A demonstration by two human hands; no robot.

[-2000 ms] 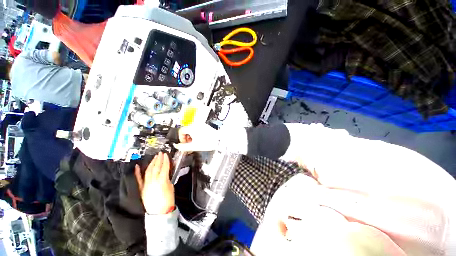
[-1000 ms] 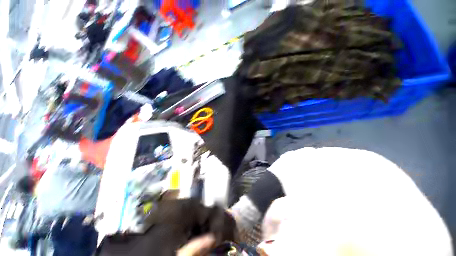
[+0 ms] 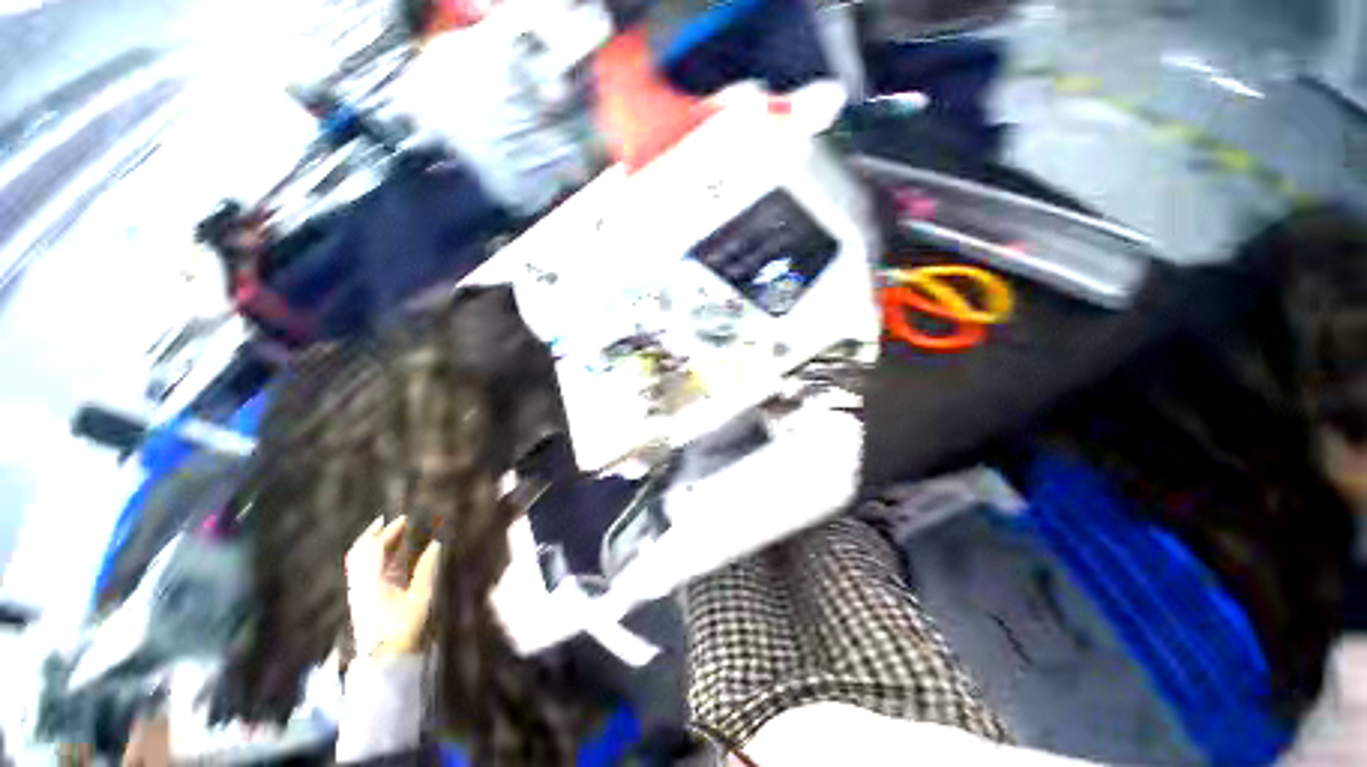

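Note:
My left hand [image 3: 390, 592] is at the lower left, blurred, over the dark plaid garment [image 3: 450, 435]. Its thumb and fingers are apart and no cloth shows between them. The garment hangs in a long bunch left of the white sewing machine [image 3: 615, 247]. No cloth can be made out at the needle area [image 3: 652, 367], though it is blurred. My right hand is not in view; only a pale sleeve-like patch shows at the lower right edge.
Scissors with yellow and orange handles [image 3: 930, 342] lie on the black table [image 3: 960, 397] near a grey tray [image 3: 1034, 240]. A blue crate [image 3: 1154, 599] with dark cloth stands at the right. Another person's orange-red clothing [image 3: 637, 105] shows behind the machine.
The view has swung left and down from the crate side. The dark cloth that bunched before the machine a second ago now hangs at its left. My left hand shows farther left, fingers apart.

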